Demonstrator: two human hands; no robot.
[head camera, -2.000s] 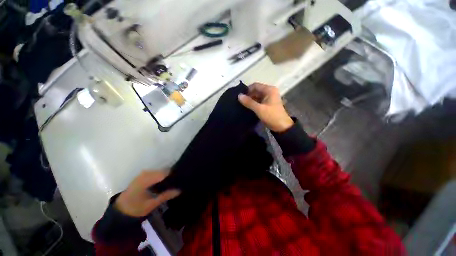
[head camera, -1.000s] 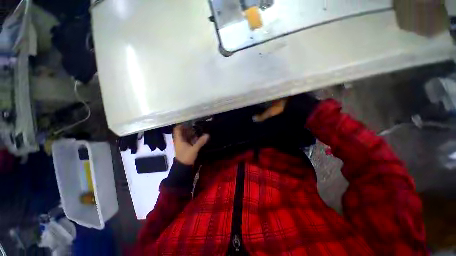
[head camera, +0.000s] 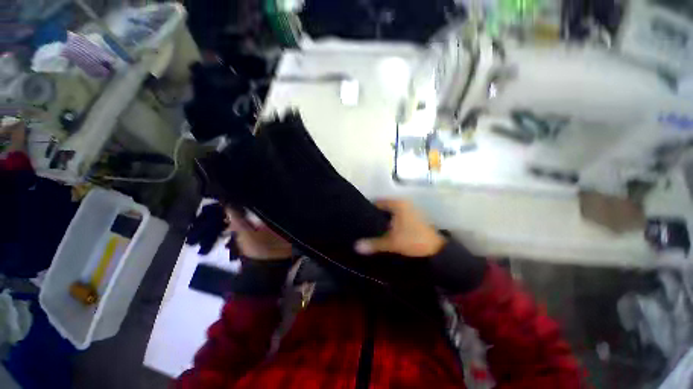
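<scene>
A thick stack of black fabric pieces (head camera: 304, 186) with a jagged, fanned upper end is held in front of my body, over the table's front left edge. My left hand (head camera: 258, 235) grips it from below at its lower left side, with the fingers partly hidden by the fabric. My right hand (head camera: 403, 232) is closed on its right end, thumb on top. The image is blurred. The sewing machine (head camera: 562, 83) stands on the white table (head camera: 349, 140), and its small orange block (head camera: 435, 159) lies right of the stack.
More black bundles (head camera: 216, 99) lie at the table's left. A white plastic bin (head camera: 99, 266) stands on the floor at left. A dark phone (head camera: 213, 279) lies on a lower white surface (head camera: 171, 334). A brown card (head camera: 612, 210) lies at right. Another person's sleeve (head camera: 15, 167) shows at far left.
The view has swung left and up. The black fabric has risen from below the table edge and now shows as a thick stack in both hands, above the lower white surface.
</scene>
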